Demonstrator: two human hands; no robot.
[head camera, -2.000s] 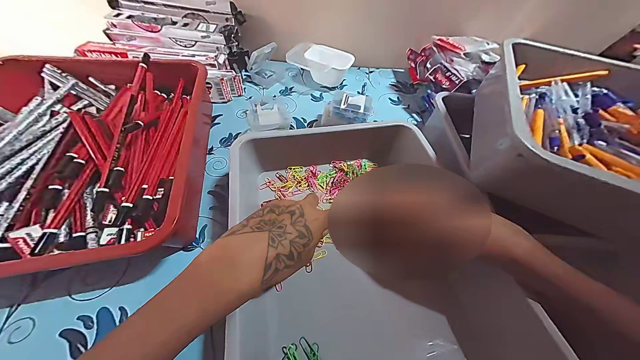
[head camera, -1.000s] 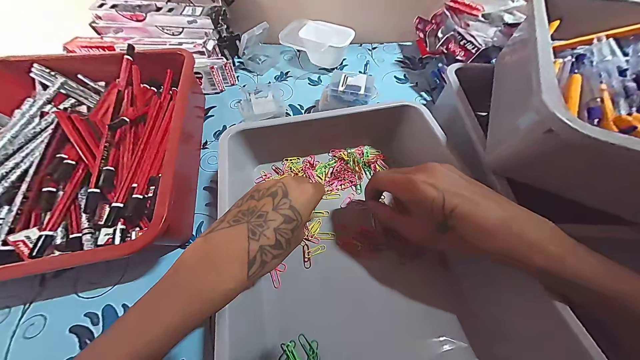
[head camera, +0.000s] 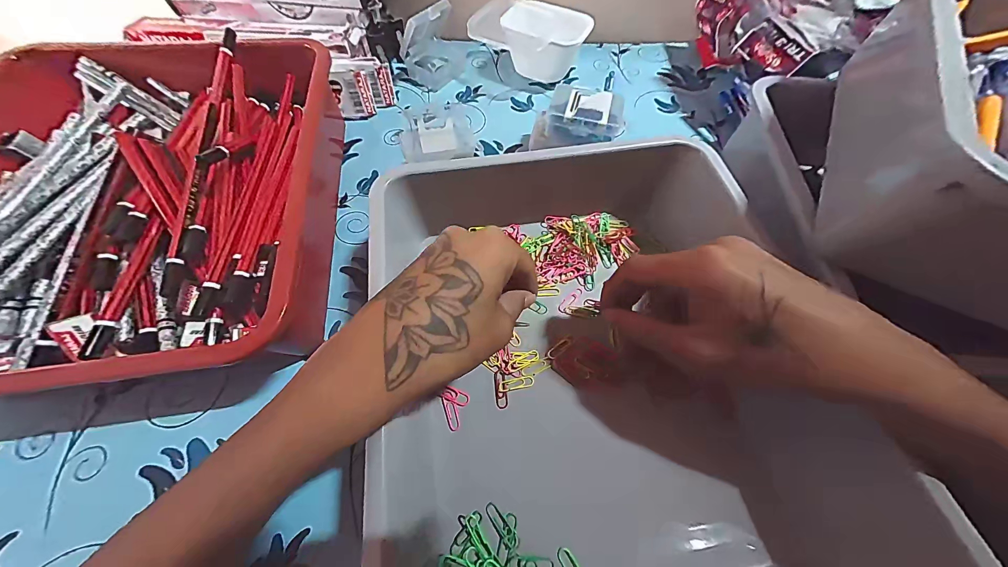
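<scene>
Coloured paper clips (head camera: 579, 248) lie heaped at the far end of a grey plastic bin (head camera: 551, 156). My left hand (head camera: 480, 291), with curled fingers and a tattoo running from its back to the wrist, is over the left side of the heap; its fingertips are near some clips, and whether it holds one cannot be told. My right hand (head camera: 685, 307) is right of the heap with thumb and fingers pinched close to a few clips; what lies between them is unclear. Yellow and pink clips (head camera: 516, 366) are scattered below my left hand. Green clips (head camera: 484, 543) form a separate group at the near end.
A red bin (head camera: 315, 213) of pencils stands on the left. Behind the grey bin are small clear plastic boxes (head camera: 579, 114) and a white tub (head camera: 543, 39). Grey bins (head camera: 890, 173) crowd the right side, one holding pens. Blue patterned cloth (head camera: 362, 150) covers the table.
Two seconds ago a blurred right hand covered much of the bin's middle; now it is beside the heap, its fingers drawn together. My left hand has stayed by the heap.
</scene>
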